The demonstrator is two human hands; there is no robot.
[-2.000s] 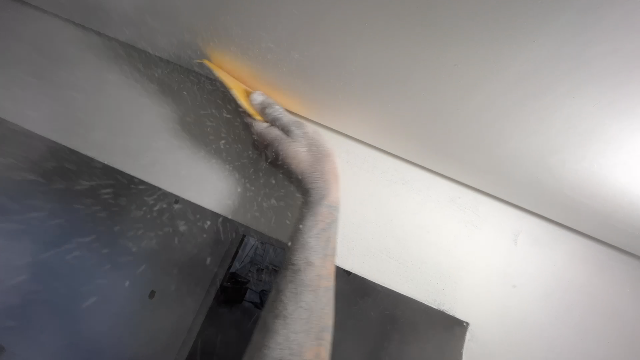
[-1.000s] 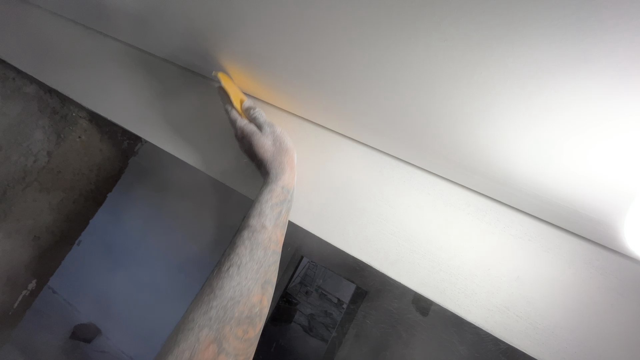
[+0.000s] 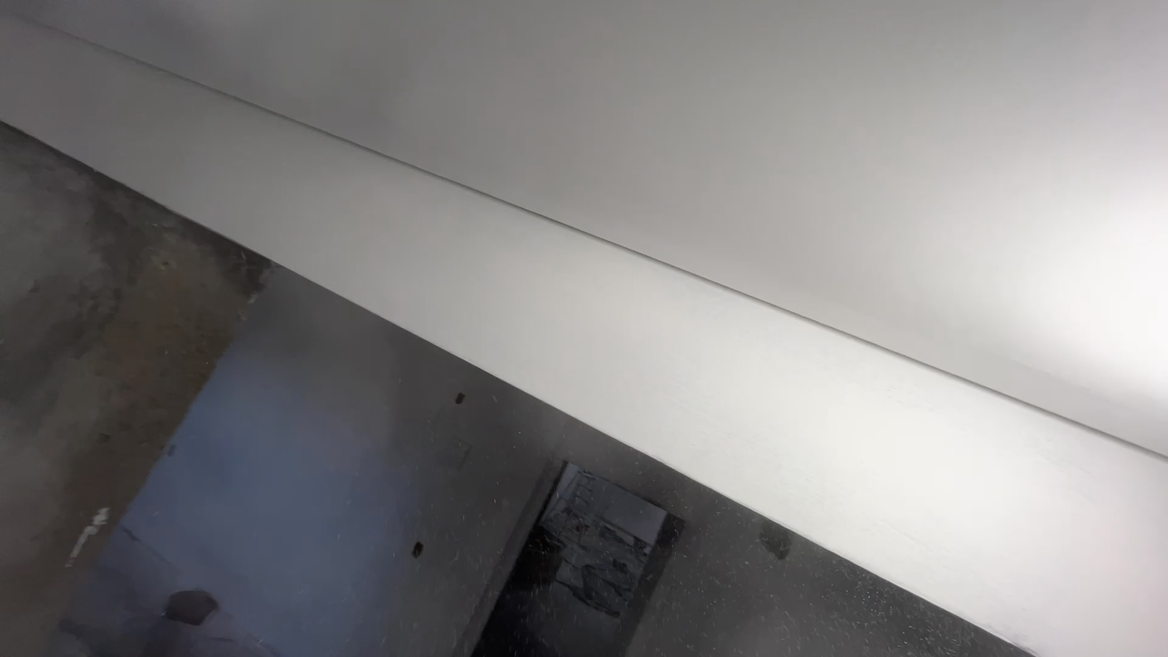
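Note:
Neither of my hands shows in the head view now, and the yellow sheet or pad held earlier is out of sight too. A smooth white ceiling surface (image 3: 639, 119) fills the upper part. Below it runs a pale band of wall or boxed beam (image 3: 584, 301), slanting from upper left to lower right. A thin dark seam (image 3: 566, 224) marks where the two surfaces meet. Bright light falls on the ceiling at the right edge.
Beneath the band's lower edge lie a rough brown-grey wall (image 3: 119, 319), a bluish-grey wall (image 3: 283, 493) with small dark holes, and a dark opening (image 3: 593, 547) with unclear shapes inside. Fine dust specks float in front of the lower area.
A hand and dusty forearm, which held a yellow sheet or pad against the seam in both earlier frames, have left the view.

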